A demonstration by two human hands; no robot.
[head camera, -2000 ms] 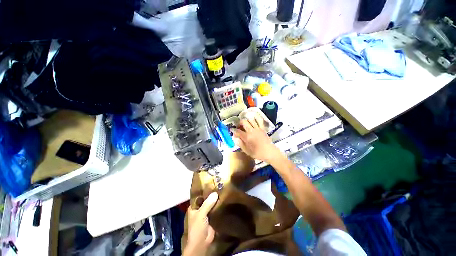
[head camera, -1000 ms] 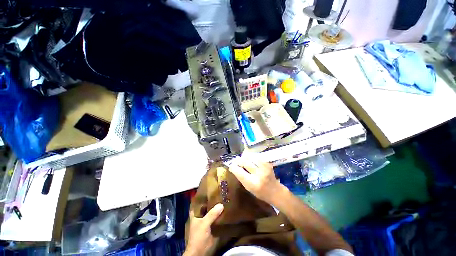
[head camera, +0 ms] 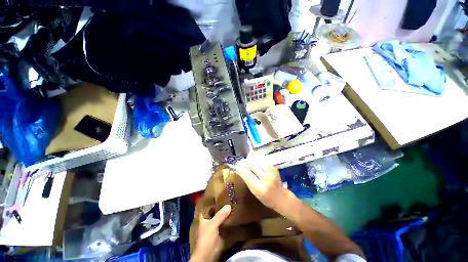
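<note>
The brown garment hangs over the near edge of the table, with a lighter tan strip and a row of small dark buttons on it. The grey button-sewing machine points toward me. My right hand has its fingertips at the machine's near end, by the clamp; whether a button is in them cannot be told. My left hand holds the garment, thumb on top below the button row. The pale button tray is right of the machine head, with a blue strip beside it.
A calculator, a dark thread cone and a yellow-labelled bottle stand right of and behind the machine. A white basket with a phone is at left. Light blue cloth lies on the right table.
My right hand has moved from the tray to the machine's clamp, then stayed there. The view has shifted, and the row of buttons on the cloth now shows. My left hand stays on the garment.
</note>
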